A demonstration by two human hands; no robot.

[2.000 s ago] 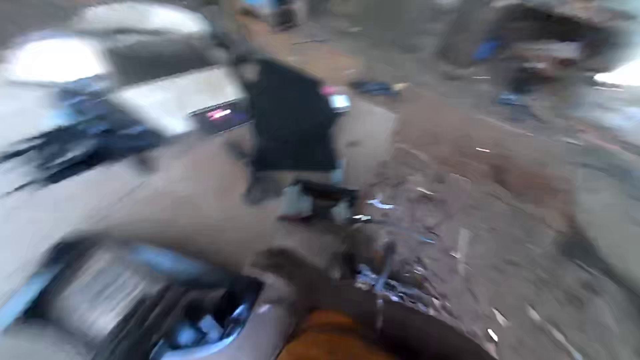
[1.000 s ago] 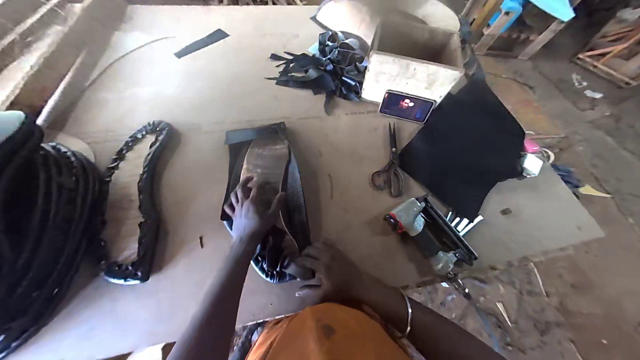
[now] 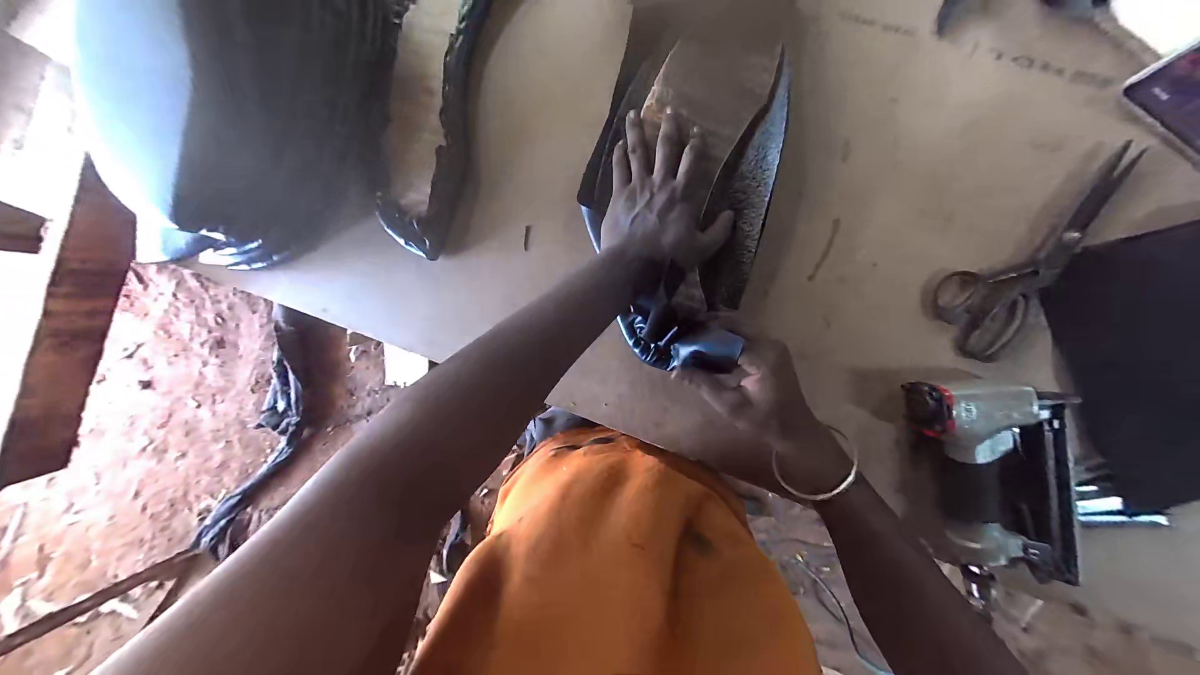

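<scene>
On the table lies a sole-shaped board (image 3: 717, 103) with black sheet material (image 3: 755, 187) around its sides. My left hand (image 3: 656, 197) rests flat on the board, its fingers spread. At the near end, my right hand (image 3: 750, 384) grips the edge of the black material, which is gathered in folds there. A pneumatic stapler (image 3: 994, 469) lies to the right of my right hand. Metal scissors (image 3: 1041, 253) lie beyond it, their blades pointing away. The underside of the board is hidden.
A pleated black-edged piece (image 3: 450, 122) and a large dark bundle (image 3: 281, 112) lie at the left. Black sheet material (image 3: 1134, 356) spreads at the right, with a phone (image 3: 1172, 98) above it. The table's near edge (image 3: 347, 319) runs close to me, above an earthen floor.
My right hand has closed on the black material's near edge, while my left hand stays on the board. The view has moved much closer to the work since one second ago.
</scene>
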